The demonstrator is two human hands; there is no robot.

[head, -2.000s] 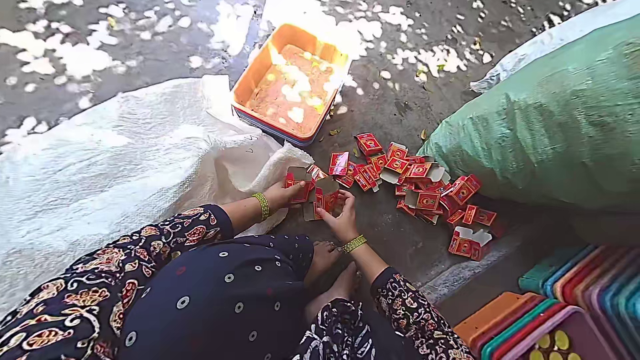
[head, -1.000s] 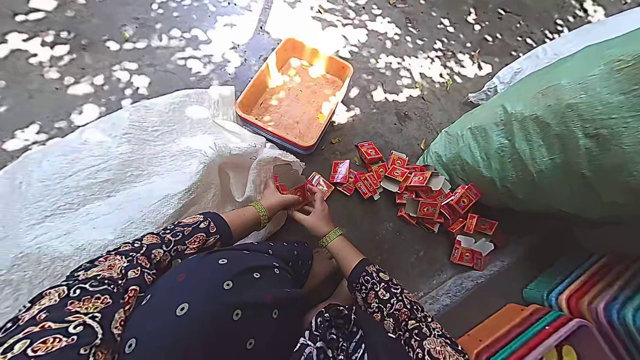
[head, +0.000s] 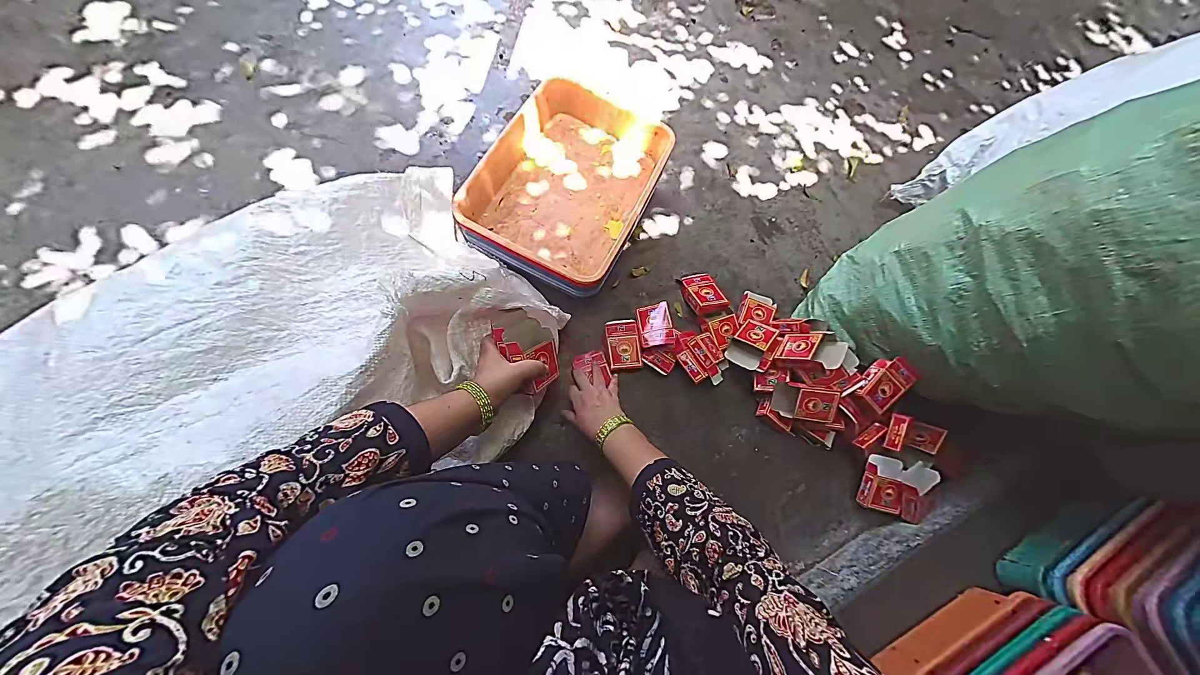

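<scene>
My left hand (head: pixel 503 373) is closed on a red cardboard box (head: pixel 539 364) with its pale inside showing, at the mouth of a white woven sack (head: pixel 234 309). Just to the right, my right hand (head: pixel 593 403) reaches down to the ground, its fingertips on another small red box (head: pixel 591 364); whether they grip it I cannot tell. Beyond that hand a loose pile of small red cardboard boxes (head: pixel 797 349) spreads rightward over the ground, several with flaps standing open.
An orange plastic tray (head: pixel 553 216) rests on a blue one past the sack's mouth. A big green sack (head: pixel 1031 253) bulges at the right. Stacked coloured plastic trays (head: pixel 975 637) fill the lower right corner. A raised concrete edge (head: pixel 872 553) runs beside them.
My hands were together on red boxes a second ago. They are now apart, the right one lower at a box on the ground, the left one still with a box at the white sack.
</scene>
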